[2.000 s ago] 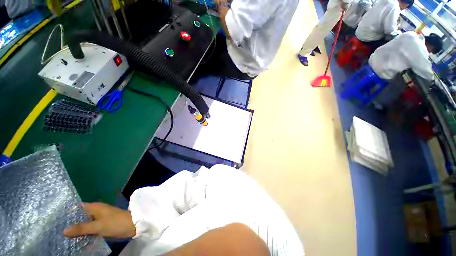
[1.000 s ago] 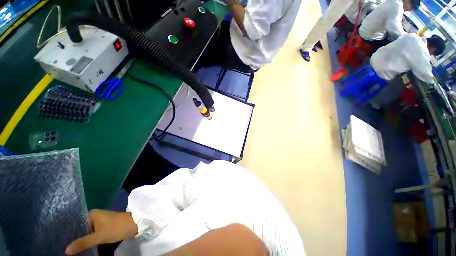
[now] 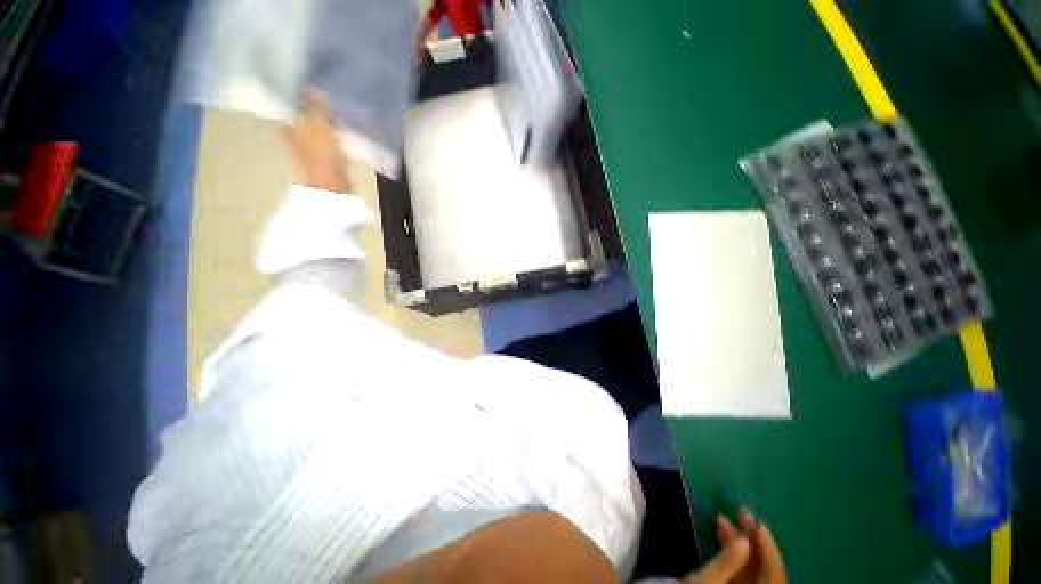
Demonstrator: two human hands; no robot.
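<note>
My left hand [image 3: 315,139] reaches out at the upper left and grips the lower edge of a blurred grey-white sheet or sleeve [image 3: 360,71]. A black-framed tote [image 3: 398,234] with a white inner surface stands beside the bench, right of this hand. Blurred upright white sleeves [image 3: 532,80] stand at its right side. My right hand [image 3: 744,550] is low at the bench's near edge, cut off by the bottom rim, fingers slightly curled and apart, nothing visible in it.
On the green bench [image 3: 731,468] lie a white sheet [image 3: 719,314] and a clear blister tray of dark round pieces [image 3: 873,240]. A blue parts box [image 3: 959,468] with a clear bag is at the right. A red object [image 3: 46,188] and metal frame [image 3: 101,226] stand far left.
The view has swung left, from the white machine side to the tote. The bubble wrap is out of view. My left hand now shows at the tote; my right hand is at the bottom, off the bubble wrap.
</note>
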